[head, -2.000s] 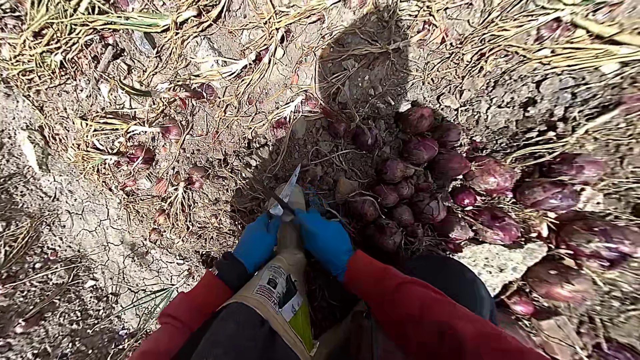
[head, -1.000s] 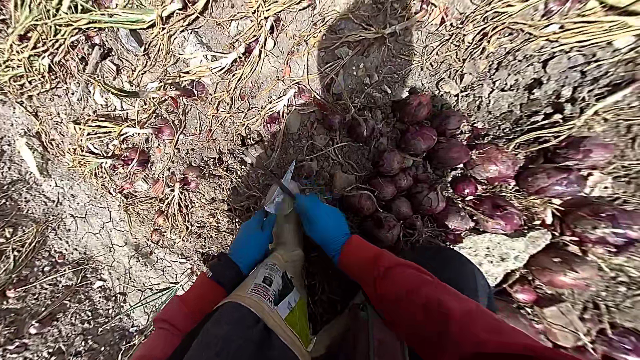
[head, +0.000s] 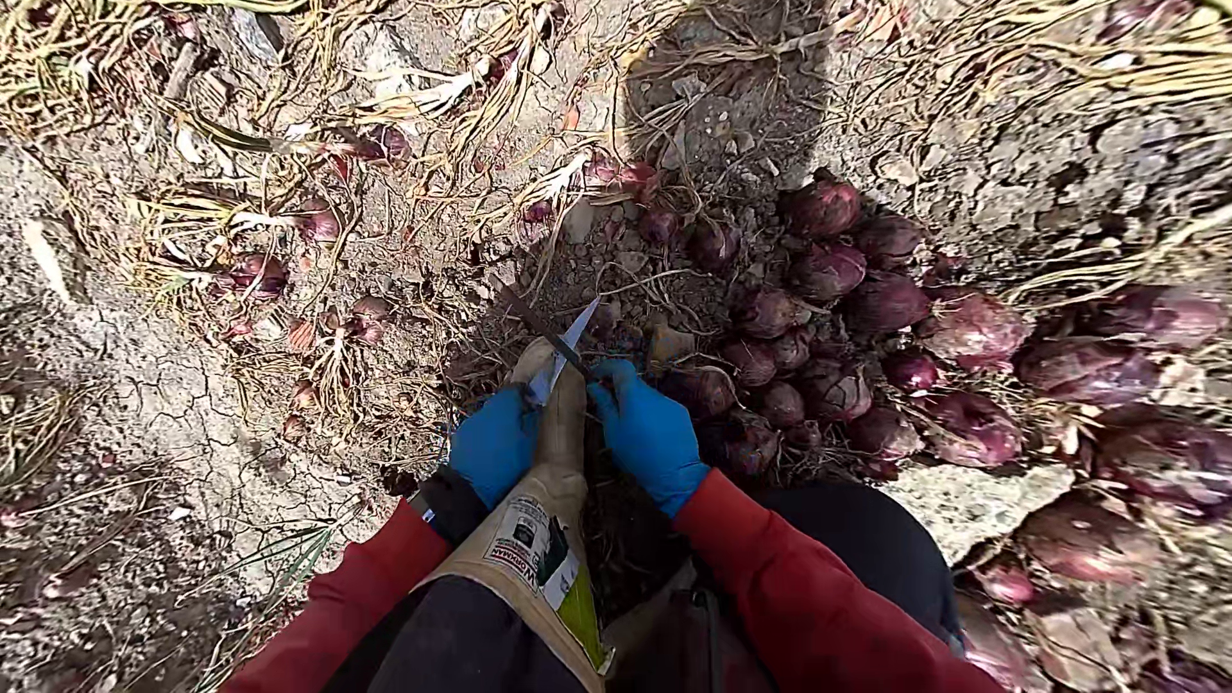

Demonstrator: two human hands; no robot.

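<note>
Both hands wear blue gloves below red sleeves. My left hand (head: 493,445) is closed at the base of a knife's pointed metal blade (head: 570,350); the handle is hidden in the fingers. Between finger and thumb, my right hand (head: 653,435) grips a thin dark rod, possibly a file (head: 535,323), which slants up and left across the blade. Under the two tools is the toe of a tan rubber boot (head: 558,433), between my hands, with printed labels on its shaft.
Red onions (head: 830,272) lie heaped to the right of my hands. More onions with dry tops (head: 258,276) lie at the left on cracked soil. A pale flat stone (head: 982,505) sits beside my dark-clothed knee, and dry stalks (head: 1088,72) cover the upper right.
The dark rod has shifted against the blade, and more of it now shows beyond the blade at the upper left. Both hands stay over the boot.
</note>
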